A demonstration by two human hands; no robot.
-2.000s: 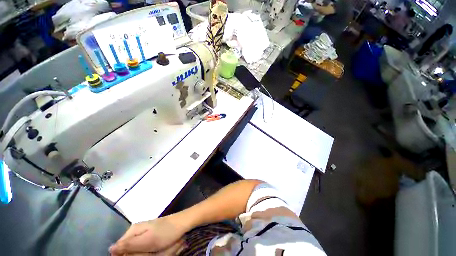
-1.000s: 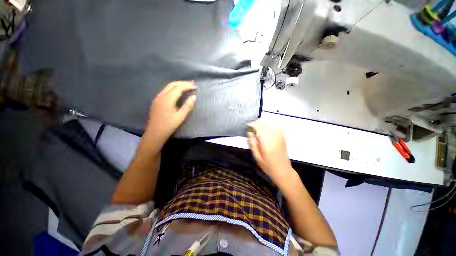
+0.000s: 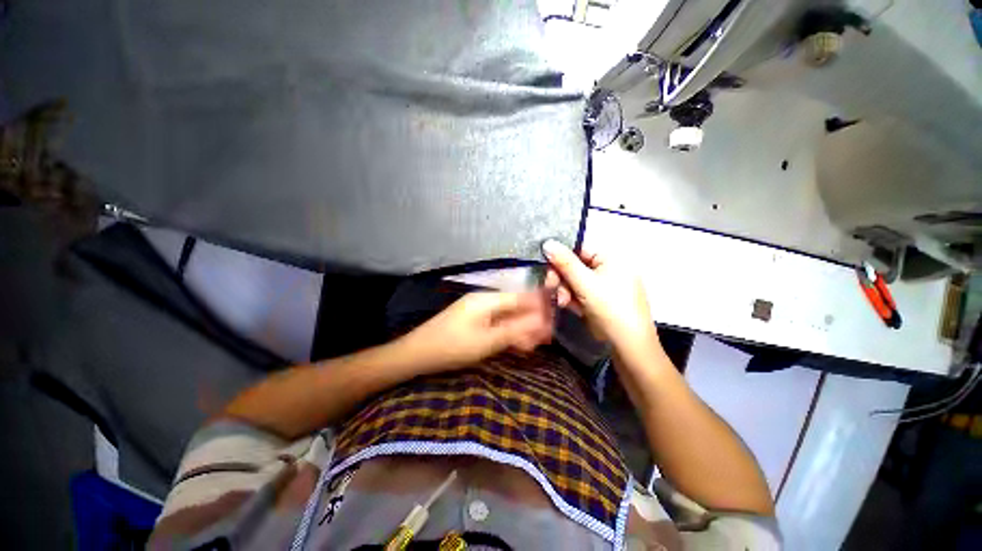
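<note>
A large dark grey garment panel (image 3: 355, 161) covers the left of the table, its right edge reaching the presser foot area (image 3: 603, 118) of the white sewing machine (image 3: 743, 161). My right hand (image 3: 603, 296) pinches the panel's front right corner between thumb and fingers, at the table's front edge. My left hand (image 3: 501, 323) is blurred, close beside my right hand and below the panel's front edge. Its fingers look bent; whether they hold any cloth cannot be told. The needle is not clear in the glare.
Orange-red thread snips (image 3: 880, 295) lie at the right on the white table (image 3: 711, 280). More dark grey cloth (image 3: 162, 344) hangs at the lower left. A checked apron (image 3: 485, 414) covers the lap. White boards (image 3: 743, 425) stand at the lower right.
My left hand has left the top of the panel and moved right and down, beside my right hand. My right hand now grips the corner. The view has shifted slightly.
</note>
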